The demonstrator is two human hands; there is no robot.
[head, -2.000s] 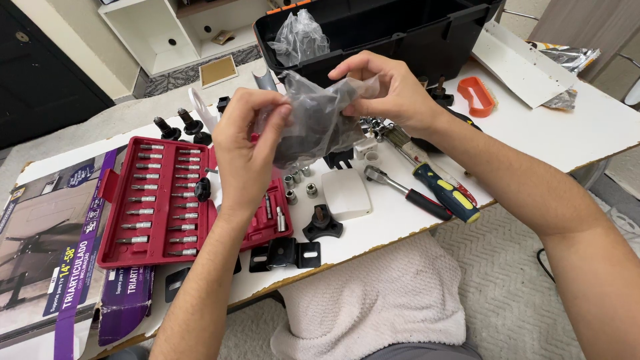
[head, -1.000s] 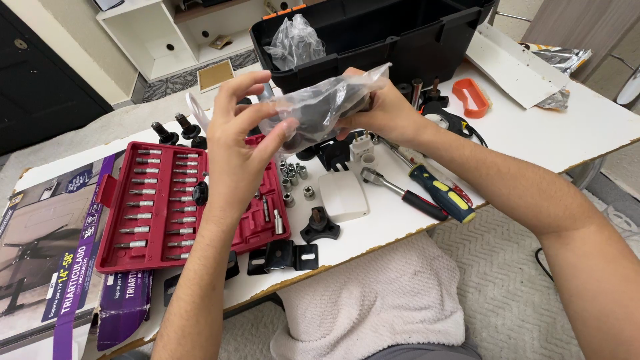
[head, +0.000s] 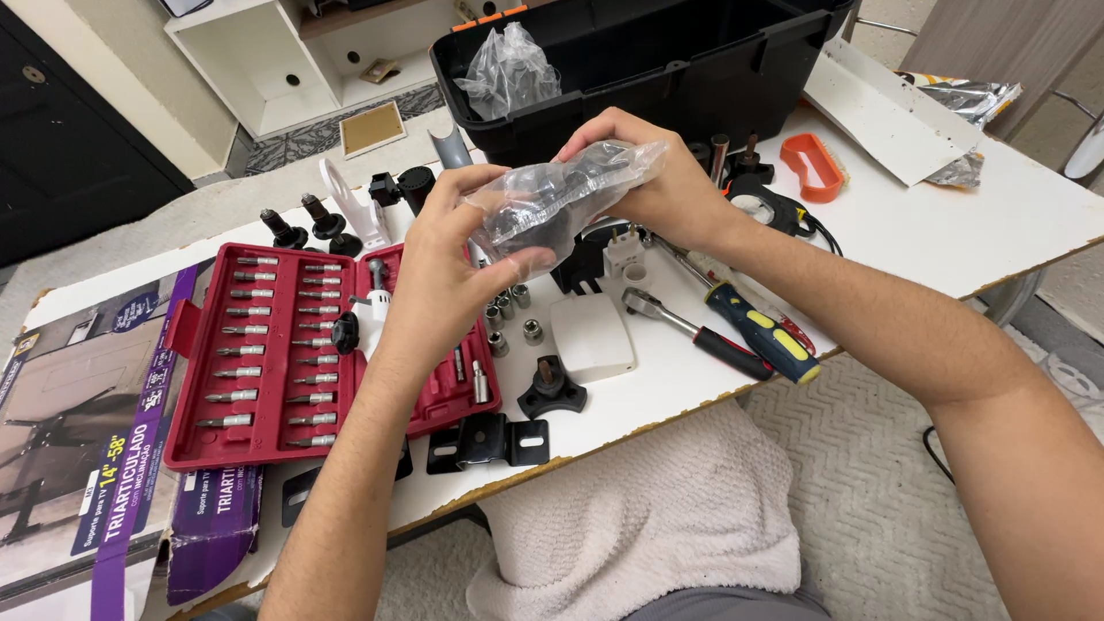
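A clear plastic bag (head: 552,203) with something dark inside is held up over the table by both hands. My left hand (head: 470,246) grips its left side, with the thumb below. At its right end, my right hand (head: 642,172) has hold of the bag, and that palm is partly hidden. What the dark content is cannot be told. Beneath the bag lie small metal sockets (head: 531,330), a white plastic cover (head: 592,336) and a black three-lobed knob (head: 552,386). A red case of screwdriver bits (head: 276,354) lies open beside my left forearm.
Behind my hands stands a black toolbox (head: 621,103) holding another clear bag (head: 511,73). A ratchet (head: 699,332), a screwdriver (head: 763,332) and an orange-backed brush (head: 813,168) lie to the right. A TV mount box (head: 78,431) is at the left; black brackets (head: 488,443) lie near the front edge.
The left hand has lowered, its fingers now around the bag's left side; one second ago they were raised and spread. The bag, bunched and upright two seconds ago, now lies more stretched out sideways.
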